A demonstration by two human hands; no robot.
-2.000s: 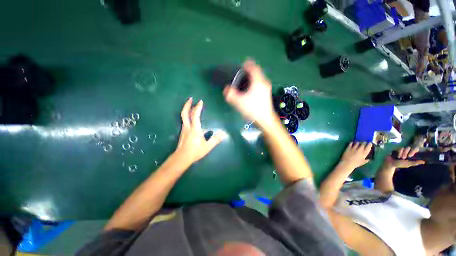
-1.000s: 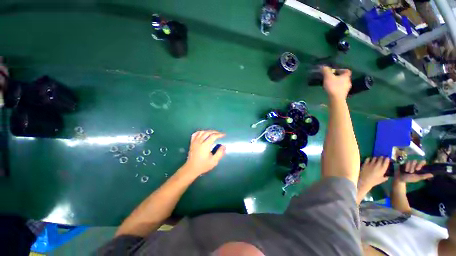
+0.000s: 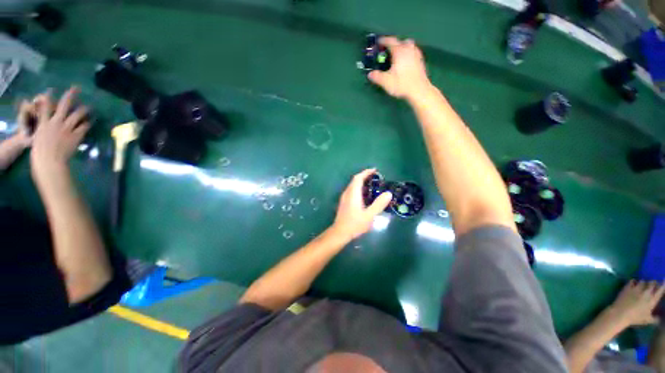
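My left hand [image 3: 356,210] is at the middle of the bench, its fingers and thumb around a dark round part [image 3: 373,188]. Right beside that part stands a black housing [image 3: 407,199] with its mouth up and a green spot inside; whether the two touch I cannot tell. My right hand [image 3: 402,71] reaches to the far side of the bench, fingers and thumb around another black housing [image 3: 376,57] with a green spot. Small silvery rings [image 3: 292,202] lie scattered left of my left hand.
Several black housings stand at right [image 3: 536,200], with another farther back [image 3: 543,113]. Dark housings [image 3: 182,124] are piled at left, near a mallet [image 3: 124,138]. A neighbour's hands [image 3: 55,131] are at far left; another person's hand [image 3: 638,302] is at lower right.
The view has swung left. My right hand has moved from the right to the far middle and is now around a housing. A housing now stands beside my left hand.
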